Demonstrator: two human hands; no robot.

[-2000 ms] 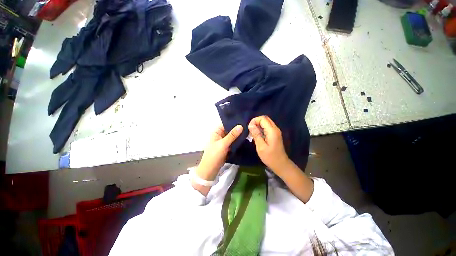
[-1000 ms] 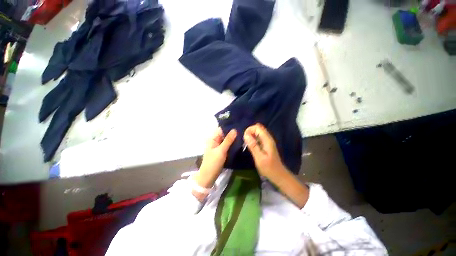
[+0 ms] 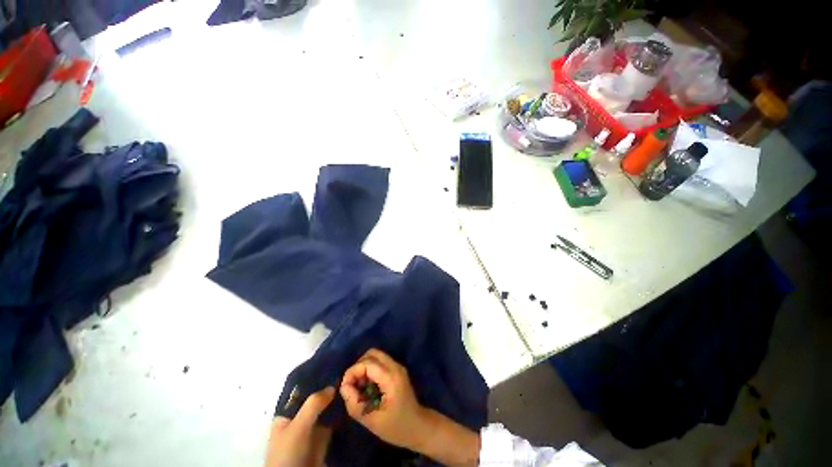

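A navy garment (image 3: pixel 401 319) lies on the table's near edge, its two sleeve-like parts spread toward the back. My left hand (image 3: pixel 306 429) pinches its near left edge, beside a small pale label (image 3: pixel 293 396); the hand is partly cut off by the lower edge of the picture. My right hand (image 3: pixel 379 401) is curled just right of my left thumb, with something small and dark in its fingers; I cannot tell what it is. Slim silver-and-dark snips (image 3: pixel 584 256) lie on the table to the right.
Navy garments (image 3: pixel 82 237) are heaped at left. A smartphone (image 3: pixel 474 171), green box (image 3: pixel 580 183), clear round tub (image 3: pixel 545 126), red basket (image 3: pixel 584 102), orange bottle (image 3: pixel 645 153) and dark bottle (image 3: pixel 673 172) stand behind and right. Dark specks lie near the seam. Dark cloth (image 3: pixel 675 337) hangs at lower right.
The view has turned up and right, bringing the basket, tub and bottles into sight. The hands and garment appear lower and further left; both hands remain at the garment's near edge.
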